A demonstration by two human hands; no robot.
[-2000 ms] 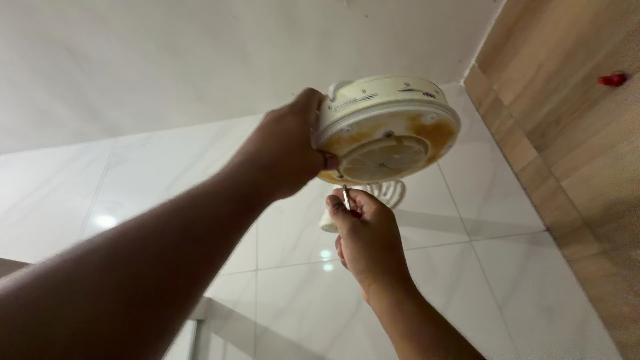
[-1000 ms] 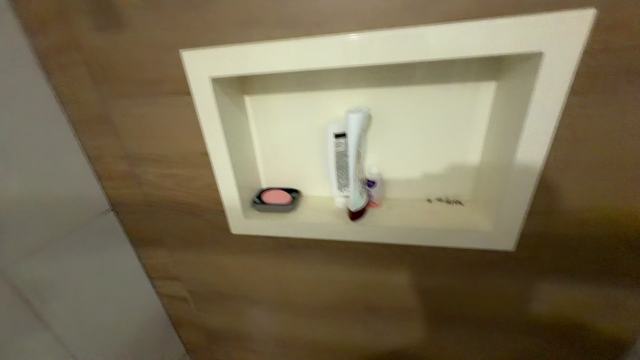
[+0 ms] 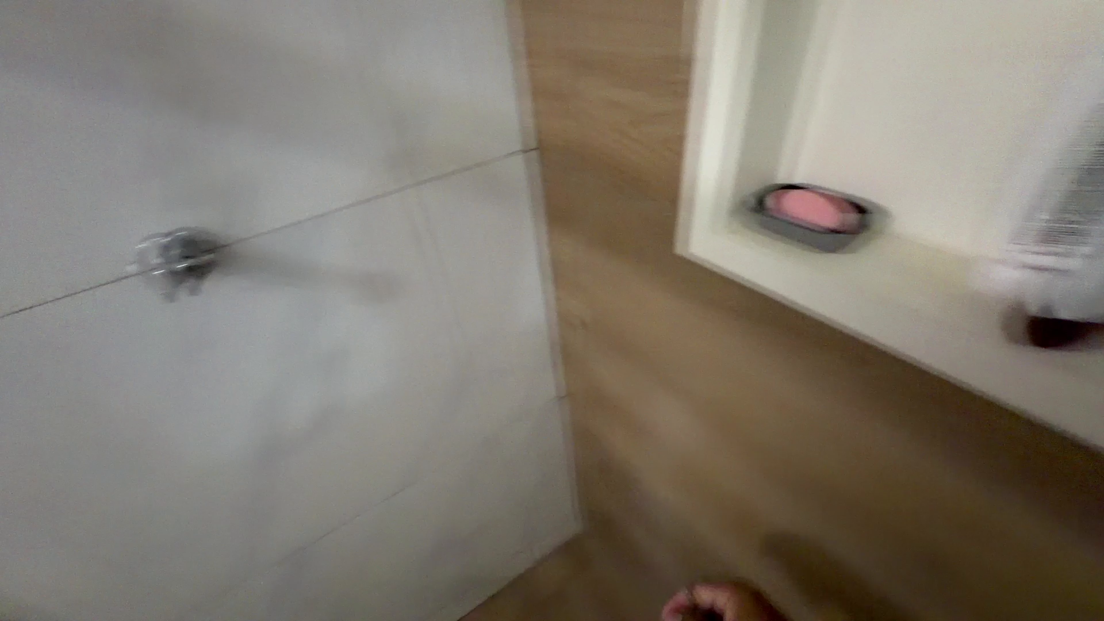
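Note:
Part of one hand, which looks like my right hand (image 3: 720,601), shows at the bottom edge, right of the middle. Its fingers are curled and blurred, and I cannot tell whether anything is between them. It is below the recessed wall niche (image 3: 897,341), in front of the wood-look wall, and touches nothing that I can make out. In the niche a pink bar of soap (image 3: 811,210) lies in a dark grey soap dish (image 3: 806,235). My left hand is out of view.
A round metal shower valve handle (image 3: 179,257) sticks out from the white marble-look tiled wall (image 3: 302,388) on the left. A blurred white bottle (image 3: 1065,216) with printing stands in the niche at the right edge, a dark red cap (image 3: 1056,330) near its base.
The view has swung far from the ceiling and the round shower head that both hands were on. One hand has come in at the bottom since the niche view, which showed none.

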